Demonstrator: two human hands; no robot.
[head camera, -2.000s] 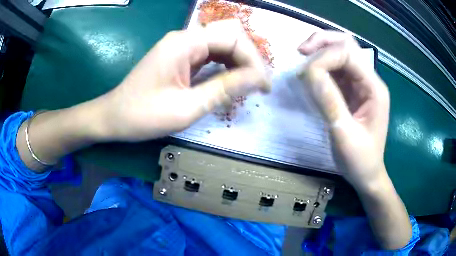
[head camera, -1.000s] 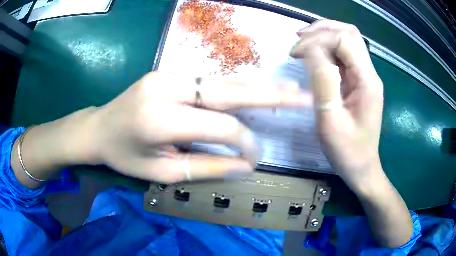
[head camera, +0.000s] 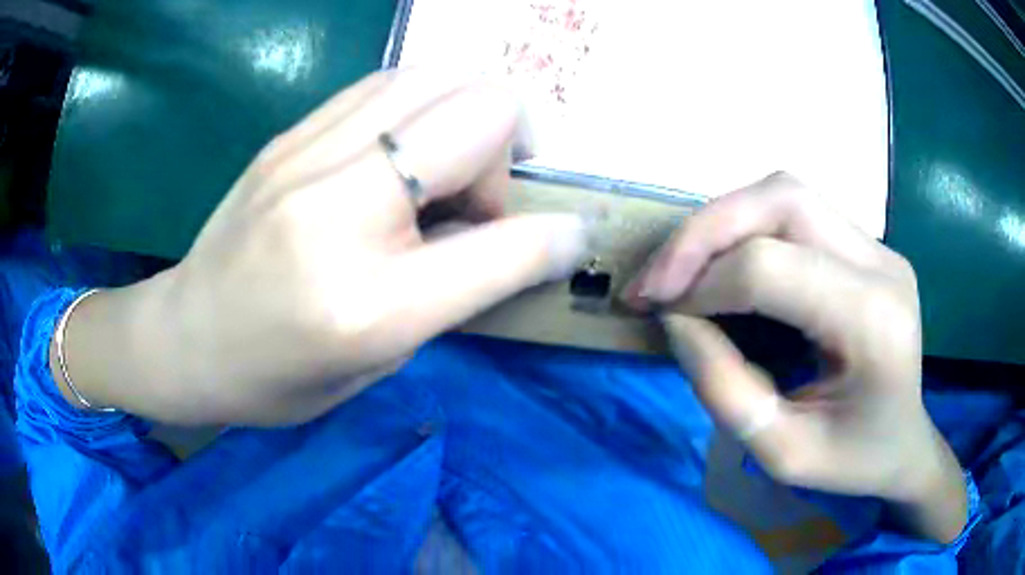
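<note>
The tan metal fixture (head camera: 540, 311) lies at the near edge of the tray, mostly covered by my hands. One dark square nest (head camera: 590, 283) shows between my hands. My left hand (head camera: 326, 242) reaches over the left part of the fixture, its thumb tip just above and left of that nest; its fingertips are blurred. My right hand (head camera: 804, 326) is at the right part of the fixture, thumb and index tips close together beside the nest. Whether either hand holds a tiny part cannot be seen.
The black-edged tray with white paper (head camera: 731, 101) lies beyond the fixture, with scattered orange-red tiny components (head camera: 545, 45) at its upper left. The green bench (head camera: 180, 146) surrounds it. Blue sleeves and a blue smock (head camera: 506, 449) are along the bottom.
Both hands have come down from over the tray to the fixture. The view has shifted, so the fixture and tray appear elsewhere in the picture. Fewer components are visible.
</note>
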